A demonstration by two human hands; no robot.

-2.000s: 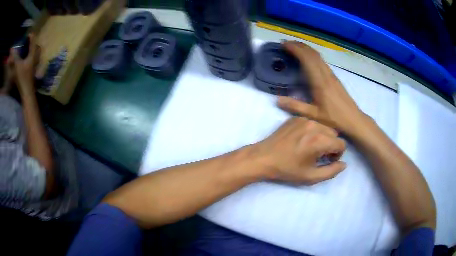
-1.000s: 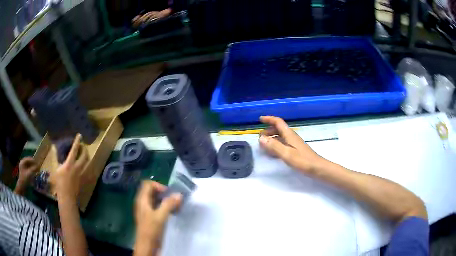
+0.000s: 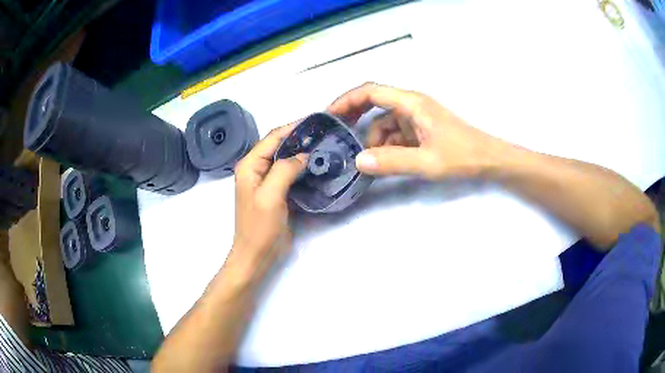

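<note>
A dark grey plastic housing [image 3: 337,191] is held above the white foam sheet [image 3: 408,255], its open side facing me, with the round centre boss showing. My left hand [image 3: 266,182] grips its left side, the thumb inside the rim near the boss. My right hand [image 3: 408,135] holds its right side, the thumb on the rim and the other fingers curled behind. Whether a small insert is under my fingertips cannot be seen. A second housing [image 3: 221,136] stands closed side up just beyond my left hand, beside a tall column of stacked housings [image 3: 117,131].
Three loose housings [image 3: 102,224] sit on the green bench top [image 3: 109,306] at the left, near a cardboard tray [image 3: 55,248] with small parts. A blue bin [image 3: 219,33] and a yellow strip [image 3: 240,69] lie beyond the sheet. Striped clothing shows at lower left.
Both hands have come together on a housing with its open side up; a second ago my left hand was at the left and my right hand was empty. The view has turned and moved closer.
</note>
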